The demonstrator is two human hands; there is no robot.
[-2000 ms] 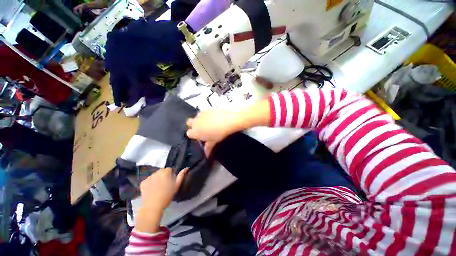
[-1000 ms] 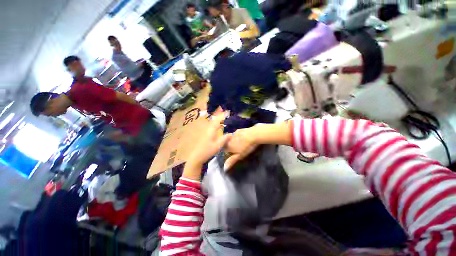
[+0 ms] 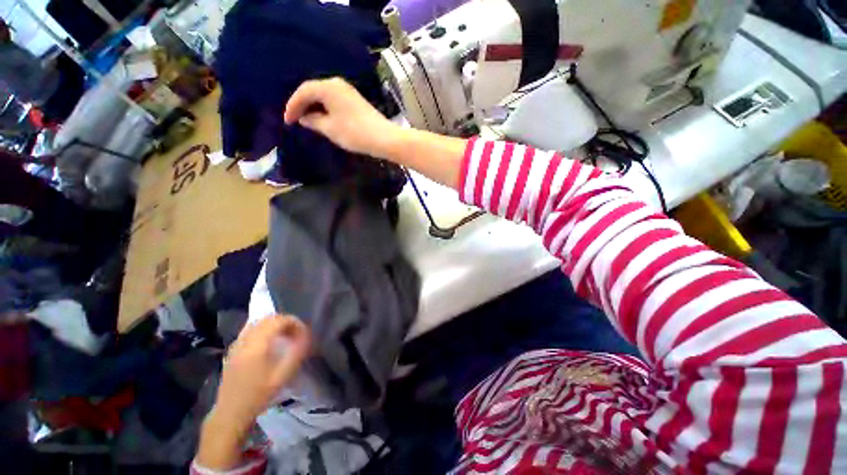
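The dark grey garment [image 3: 344, 278] hangs over the front left edge of the white machine table. The navy bundle [image 3: 297, 56] lies behind it, and its lower part touches the grey cloth. My right hand [image 3: 339, 116] is over the navy bundle with fingers curled; whether it grips the cloth is unclear. My left hand [image 3: 260, 371] is blurred at the garment's left edge, thumb and fingers close together; its grip is unclear. The white sewing machine [image 3: 436, 88] stands right of the bundle; its needle area is mostly hidden behind my right hand and forearm.
Lettered brown cardboard [image 3: 186, 232] lies to the left, with heaped cloth beyond it. Black-handled scissors [image 3: 618, 148] lie by the machine head, beside a white rounded plate [image 3: 550, 119]. A yellow basket [image 3: 715, 223] with cloth is at the right. Pale cloth [image 3: 311, 431] hangs below the garment.
The view has swung back down from the people and workshop. My hands, close together a second ago, are now apart, the right over the navy bundle and the left lower at the garment.
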